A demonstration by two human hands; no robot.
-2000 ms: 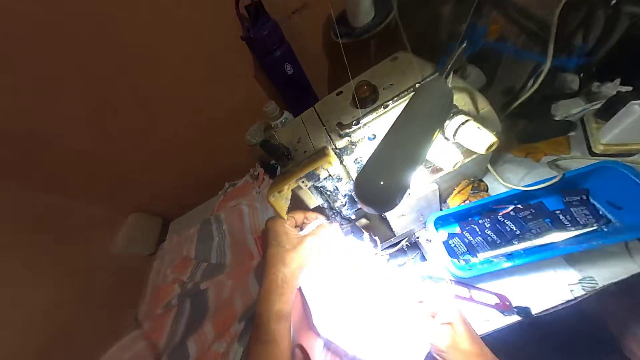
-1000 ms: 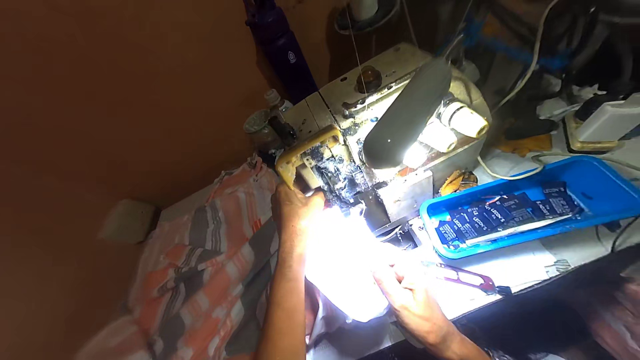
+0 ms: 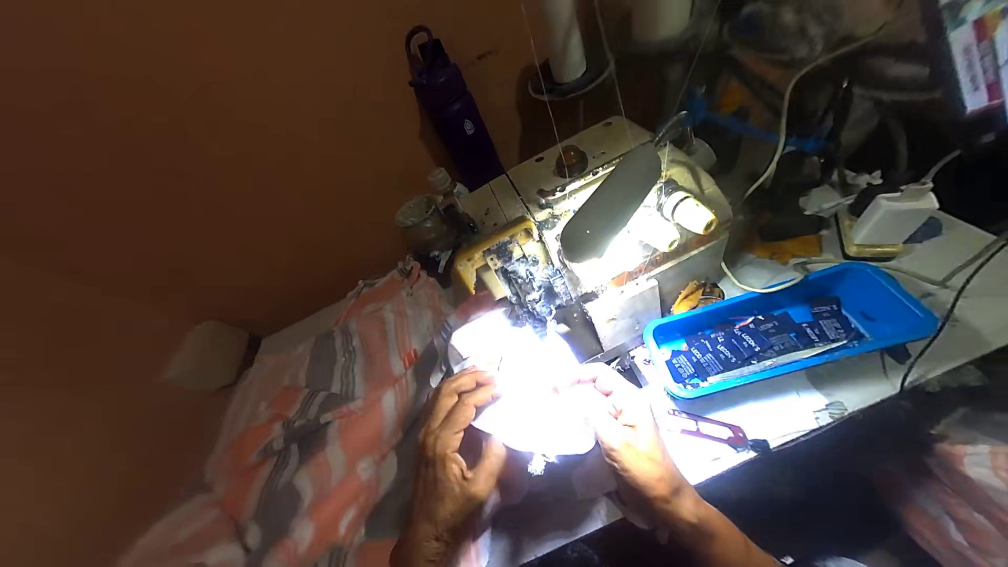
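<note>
A brightly lit white piece of fabric (image 3: 535,402) lies in front of the needle area of an overlock sewing machine (image 3: 543,268); glare hides its details. At its left edge my left hand (image 3: 457,449) has its fingertips on the cloth, thumb apart below. My right hand (image 3: 630,433) pinches the right side of the cloth, its fingertips washed out by the light. Striped pink, grey and white fabric (image 3: 331,409) is heaped left of my left hand. Thread snips with a red handle (image 3: 709,429) rest on the table, right of my right hand.
A blue plastic tray (image 3: 898,315) holding dark printed labels stands right of the machine. Behind are a purple bottle (image 3: 461,118), a glass jar (image 3: 425,224) and thread cones (image 3: 563,39). A white charger (image 3: 894,216) and cables lie at the right. The table's front edge runs below the snips.
My left hand has come away from beside the machine's head, down to the cloth's left edge. The white cloth has shifted and shows a rounded lower edge between both hands.
</note>
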